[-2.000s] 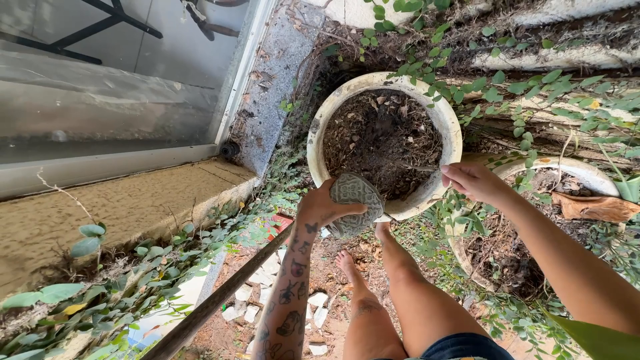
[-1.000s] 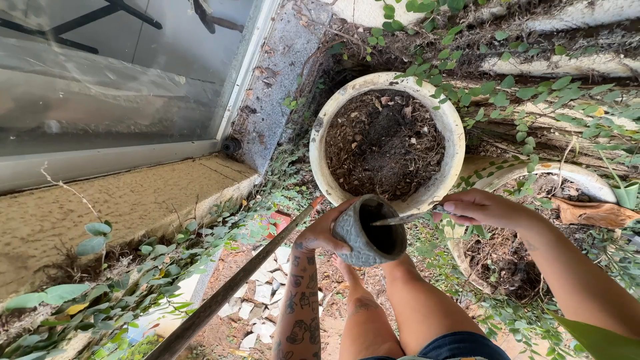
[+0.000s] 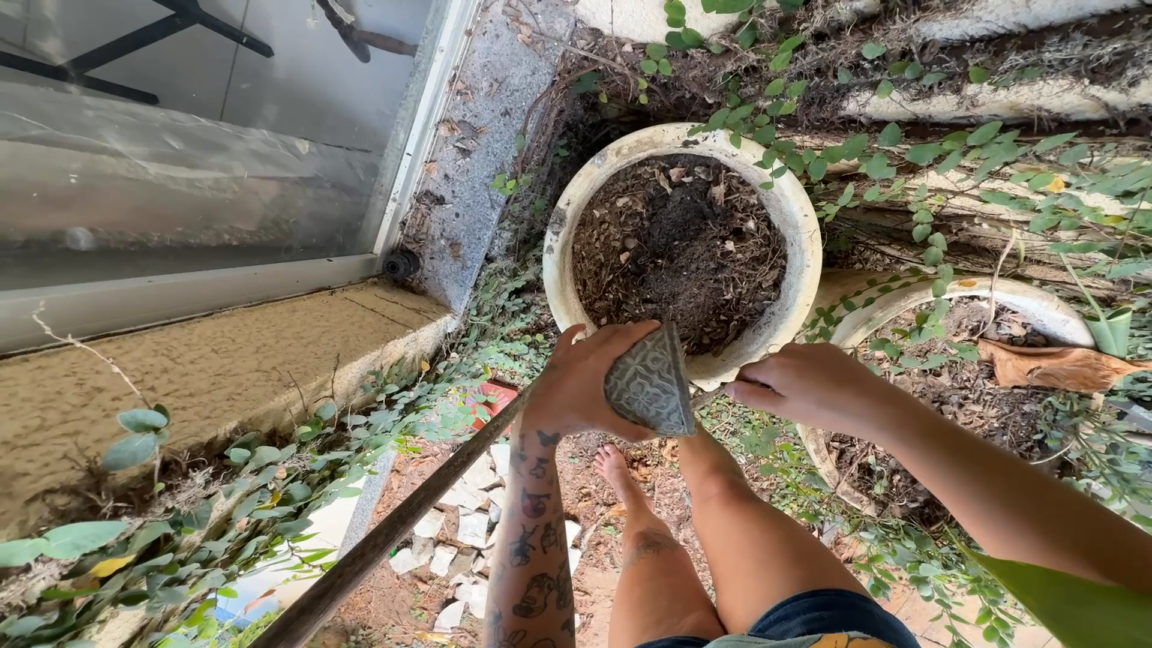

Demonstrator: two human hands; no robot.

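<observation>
My left hand (image 3: 589,382) grips a small grey-green patterned pot (image 3: 650,382) tilted on its side, its mouth facing right toward my right hand. My right hand (image 3: 796,387) holds a thin tool (image 3: 706,397) whose near end shows at the small pot's mouth; its tip is hidden. Both hands are at the near rim of a large round whitish planter (image 3: 801,234). Inside it lies brown soil with dry leaf bits and a darker patch of soil (image 3: 684,216).
A second planter (image 3: 1048,310) with soil and a dry brown leaf (image 3: 1048,364) stands at right. A wooden pole (image 3: 396,531) slants at lower left. Climbing vines (image 3: 909,157) trail over the planters. A glass pane (image 3: 198,171) and ledge (image 3: 225,351) are at left; white broken tiles (image 3: 472,526) lie on the ground.
The small pot has turned from showing its open mouth to lying sideways, patterned wall toward me. More dark soil lies in the large planter than two seconds ago.
</observation>
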